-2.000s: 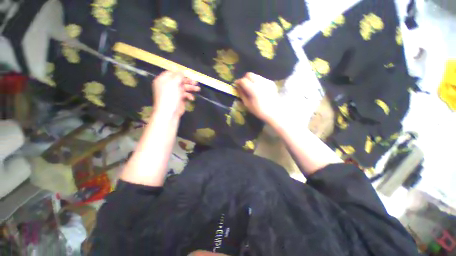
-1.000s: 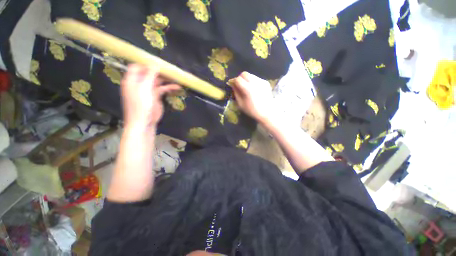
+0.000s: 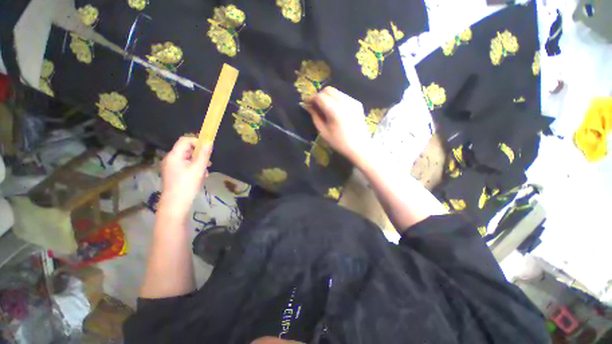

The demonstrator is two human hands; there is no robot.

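My left hand (image 3: pixel 182 173) is shut on one end of the yellow ruler (image 3: pixel 219 106), which points up and slightly right over the black fabric. My right hand (image 3: pixel 333 117) is over the cloth to the right, its thumb and forefinger pinched; a small pale tip, possibly chalk, shows at the fingertips. The black fabric with gold butterfly motifs (image 3: pixel 268 47) lies spread on the table. A thin pale line (image 3: pixel 287 130) runs between the hands. Short pale cross marks (image 3: pixel 134 50) and a narrow pale strip or gap show at the upper left.
Another black and gold cut piece (image 3: pixel 480 101) lies at the right, with dark scraps and a grey block (image 3: pixel 520 232) below it. A yellow cloth (image 3: pixel 594 129) is at the far right. A wooden frame (image 3: pixel 100 191) and clutter stand below the table edge at left.
The ruler has swung from a long slant across the cloth to nearly upright, and my left hand has moved down toward the cloth's near edge. My right hand has moved slightly.
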